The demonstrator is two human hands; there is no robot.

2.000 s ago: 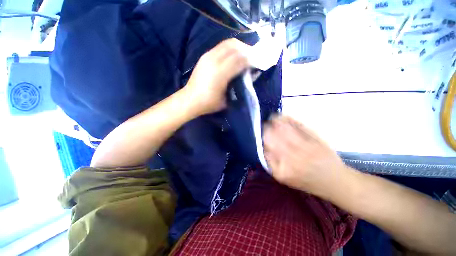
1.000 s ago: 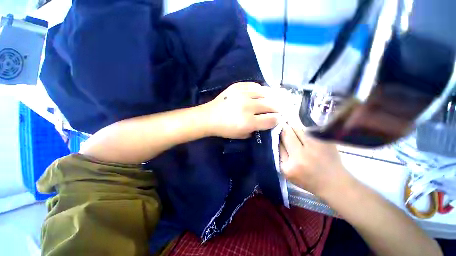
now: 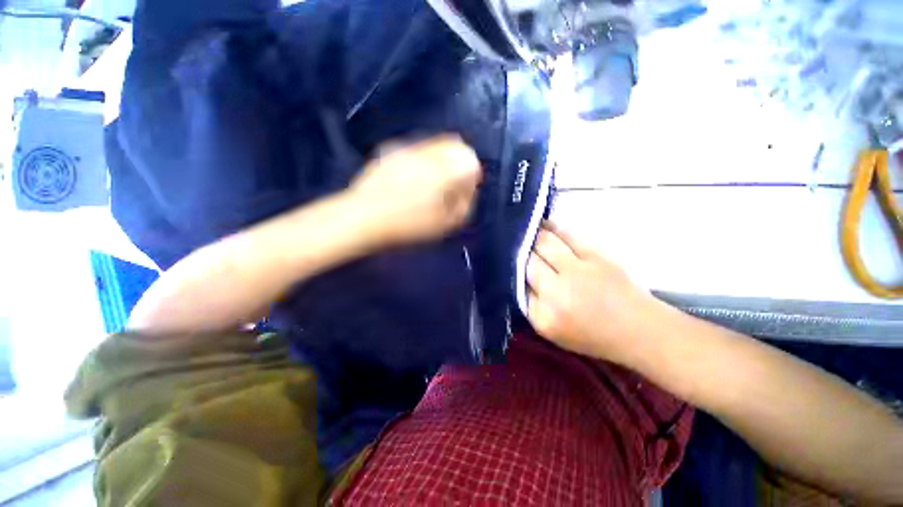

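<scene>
The dark navy garment [image 3: 228, 119] lies heaped left of the sewing machine's needle area [image 3: 540, 64]. The navy waistband [image 3: 510, 213] with a white edge and small white print runs from under the machine towards the wearer. My left hand [image 3: 426, 188], blurred, is closed on top of the navy cloth; its fingertips are hidden. My right hand [image 3: 564, 282] holds the waistband at its white edge, fingers on the edge and thumb hidden. The presser foot is too blurred to make out.
Orange scissor handles [image 3: 871, 228] lie at the right on the white table [image 3: 723, 238]. Blurred white label strips [image 3: 822, 59] are piled at the upper right. A grey box with a fan [image 3: 59, 153] stands at the left. The red checked apron [image 3: 505, 426] is below.
Since one second ago, the hands have moved apart; the left now lies further left on the cloth. The view has shifted, and the waistband lies straighter, its print showing. The machine head no longer looms large.
</scene>
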